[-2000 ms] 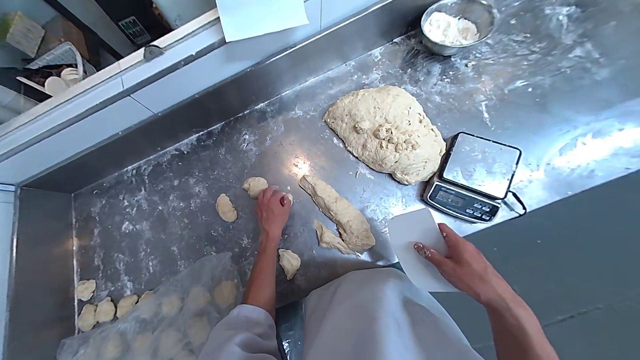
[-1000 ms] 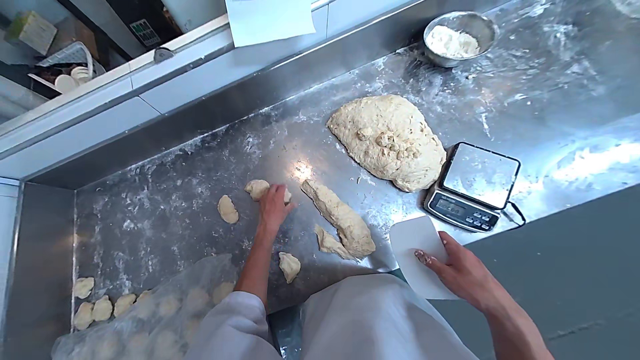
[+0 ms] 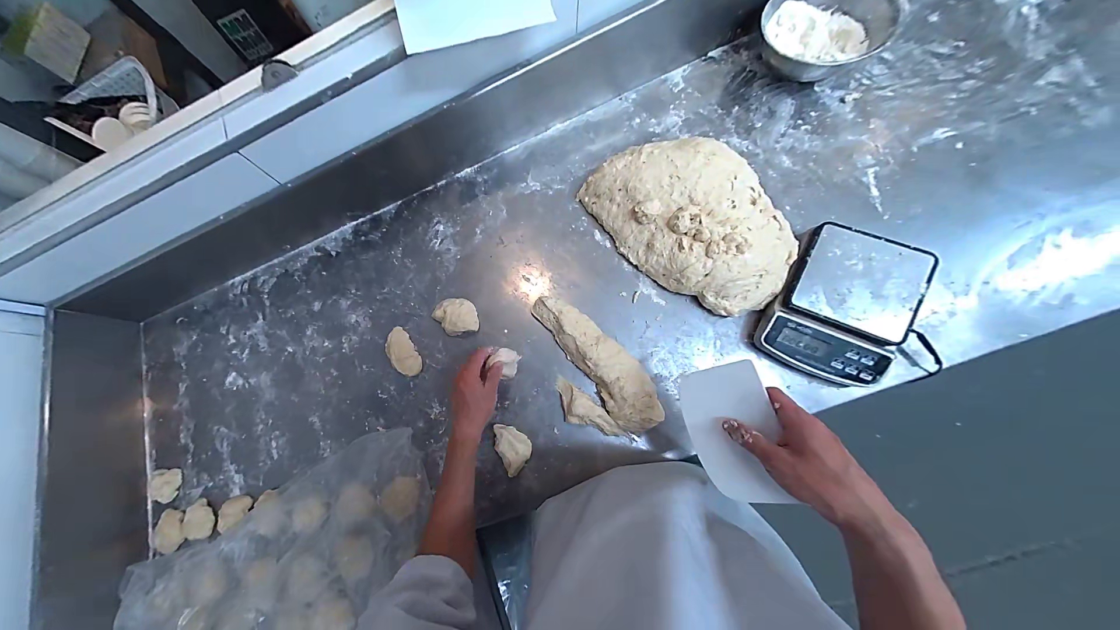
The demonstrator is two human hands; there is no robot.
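Note:
My left hand [image 3: 477, 389] has its thumb and fingers on a small dough piece [image 3: 503, 361] on the floured steel worktop. Loose dough pieces lie around it: one above [image 3: 457, 316], one to its left [image 3: 403, 352] and one below right [image 3: 513, 449]. To the right stretches a long dough strip [image 3: 604, 363] with a thin flap at its lower end. A flat white plastic dough scraper [image 3: 731, 429] is held in my right hand [image 3: 801, 451], past the worktop's front edge. A large dough mass [image 3: 691, 223] rests beside a digital scale [image 3: 862, 284], whose plate bears nothing.
Several dough pieces [image 3: 199, 520] sit at the lower left, more of them under a clear plastic sheet [image 3: 289, 560]. A metal bowl of flour [image 3: 814, 39] stands at the top right. A steel upstand [image 3: 376, 179] runs along the back, and a side wall [image 3: 92, 455] bounds the left.
My left hand has moved from beside the upper dough piece, a little down, to the small piece it now touches. My right hand still holds the scraper.

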